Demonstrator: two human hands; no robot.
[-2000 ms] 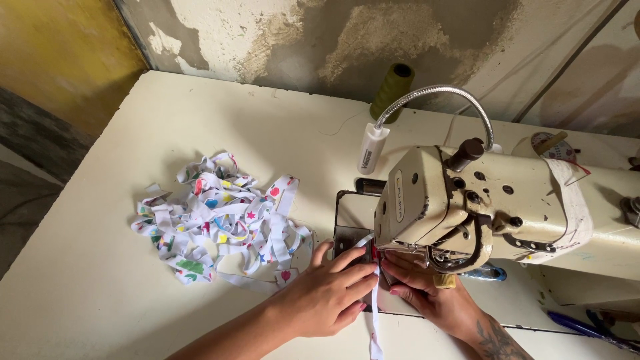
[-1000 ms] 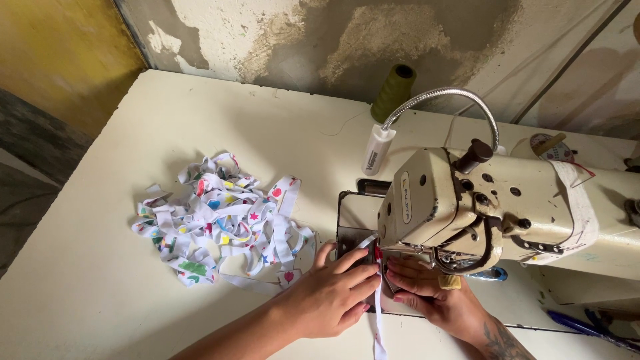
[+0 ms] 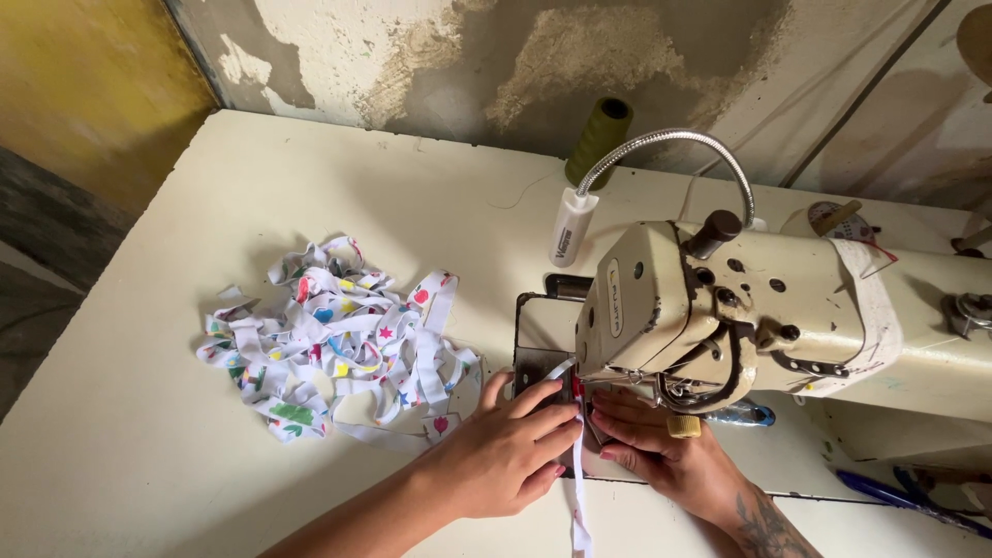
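Observation:
A cream industrial sewing machine (image 3: 643, 294) stands at the right, its head over the metal needle plate. A narrow white fabric strip (image 3: 579, 488) runs from the needle area down over the table's front. My left hand (image 3: 508, 446) lies left of the strip with its fingertips on it at the plate. On the strip's right side, my right hand (image 3: 659, 446) rests with fingers on the plate, partly under the machine head. Something red shows between the hands near the needle, which is hidden. A tangled pile of printed white fabric strips (image 3: 341, 341) lies left of the machine.
Behind the machine head are a green thread cone (image 3: 599, 143) and a white gooseneck lamp (image 3: 572, 229). A blue-handled tool (image 3: 756, 413) lies beyond my right hand. Blue scissors or a similar tool (image 3: 891, 492) sit at the lower right. A patchy wall (image 3: 465, 70) borders the table's back.

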